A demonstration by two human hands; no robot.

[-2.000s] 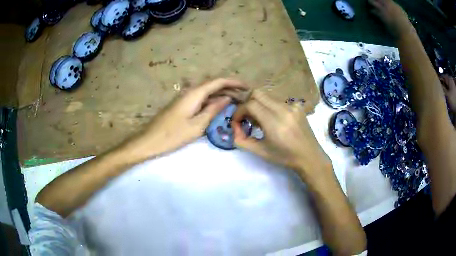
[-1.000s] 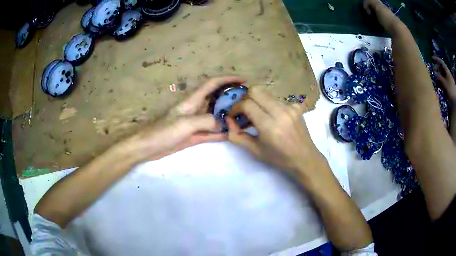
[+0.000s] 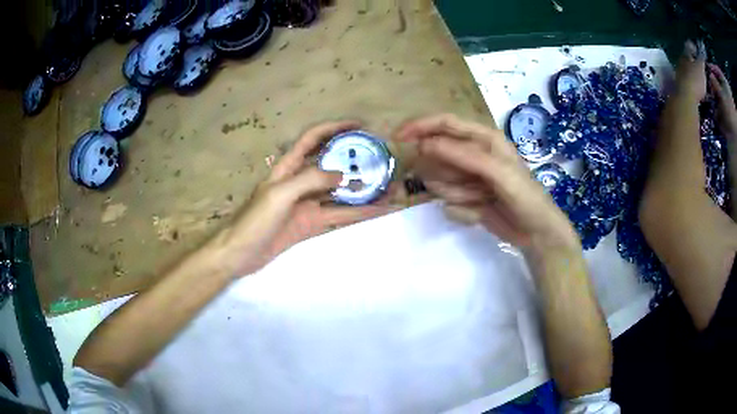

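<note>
A round housing [image 3: 368,174] with a pale blue-white inner face and dark rim is held in my left hand [image 3: 295,190], face up, near the front edge of the brown board. Dark holes show in its face; the thumb covers part of its left side. My right hand [image 3: 473,174] is just right of the housing, apart from it, blurred, with its fingers spread. A small dark thing [image 3: 414,186] shows below the right fingers; I cannot tell if it is held or lies on the board.
Housings [image 3: 159,55] are heaped at the board's [image 3: 283,77] far left. A white sheet [image 3: 364,307] lies nearest me. At right is a heap of blue and silver parts [image 3: 602,141] with housings [image 3: 529,129] beside it, and another person's arm [image 3: 683,210].
My right hand has come off the housing and moved right, its fingers opening. The housing now faces up more fully in my left hand. The other person's hand has moved nearer the blue heap.
</note>
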